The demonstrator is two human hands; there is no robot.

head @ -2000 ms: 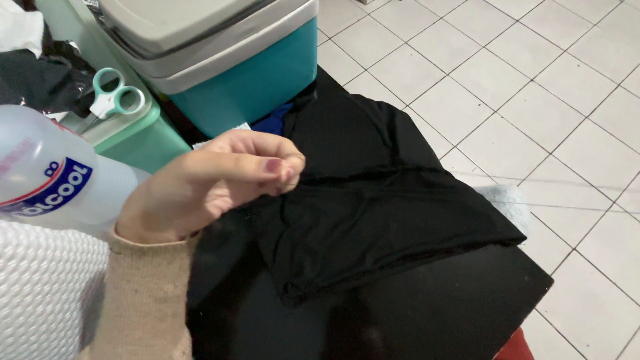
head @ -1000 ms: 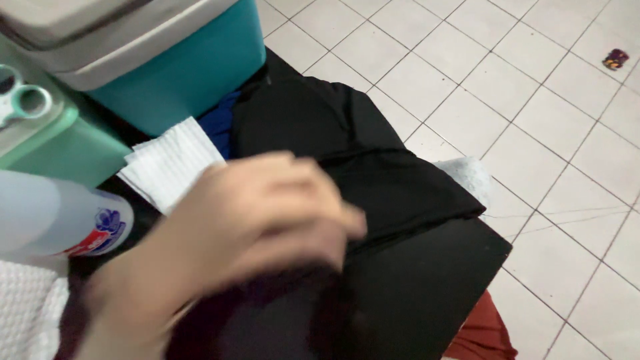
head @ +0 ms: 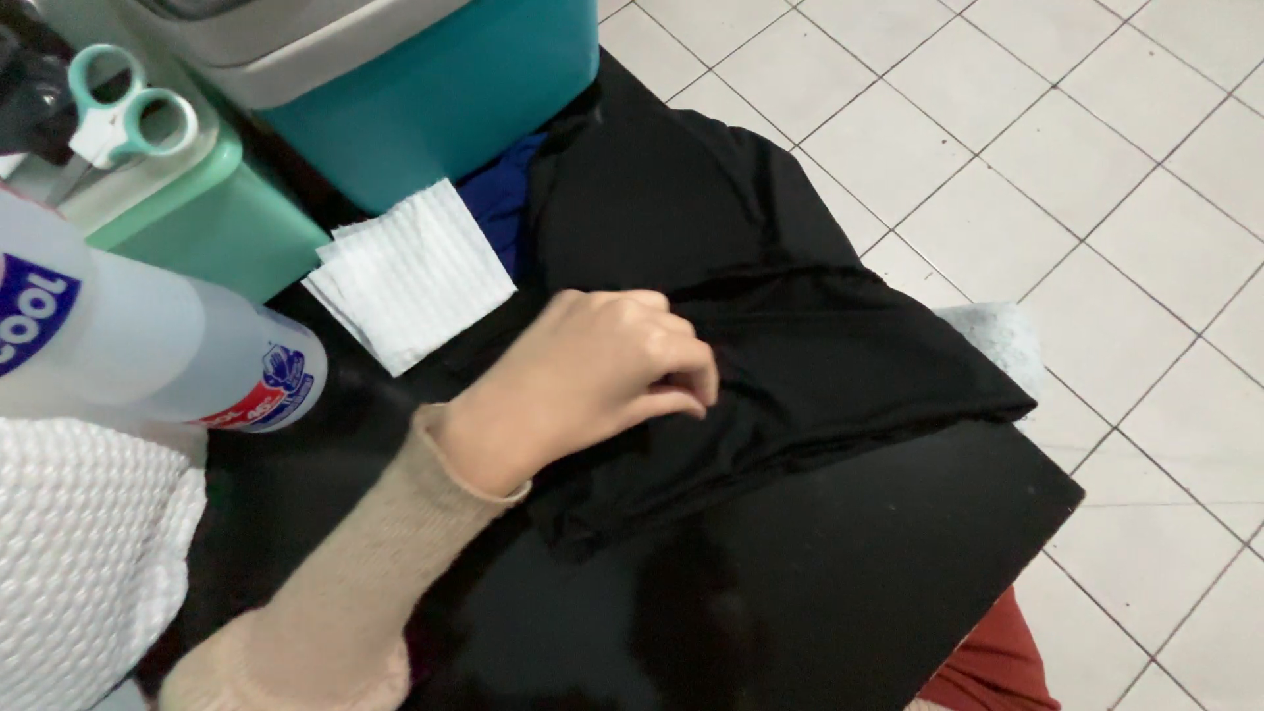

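My left hand (head: 632, 360), in a beige knit sleeve, reaches from the lower left over a black cloth (head: 849, 346). Its fingers are curled and its thumb lies near them; whether something small is between the fingertips cannot be told. The dark cloth lies in loose folds on a glossy black tabletop (head: 869, 553). Folded white ribbed paper or fabric squares (head: 425, 276) lie up and left of the hand, beside a piece of blue cloth (head: 504, 197). My right hand is out of view.
A clear plastic bottle (head: 168, 326) lies at the left, above white textured material (head: 89, 553). Scissors (head: 118, 123) rest on a green container (head: 237, 217). Behind stands a teal cooler-like box (head: 444, 99). Red fabric (head: 997, 662) shows beneath the table's right edge.
My left hand was raised with thumb and finger together two seconds ago; it has turned, back upward, and come over the black cloth. The white squares, mostly hidden before, now show fully.
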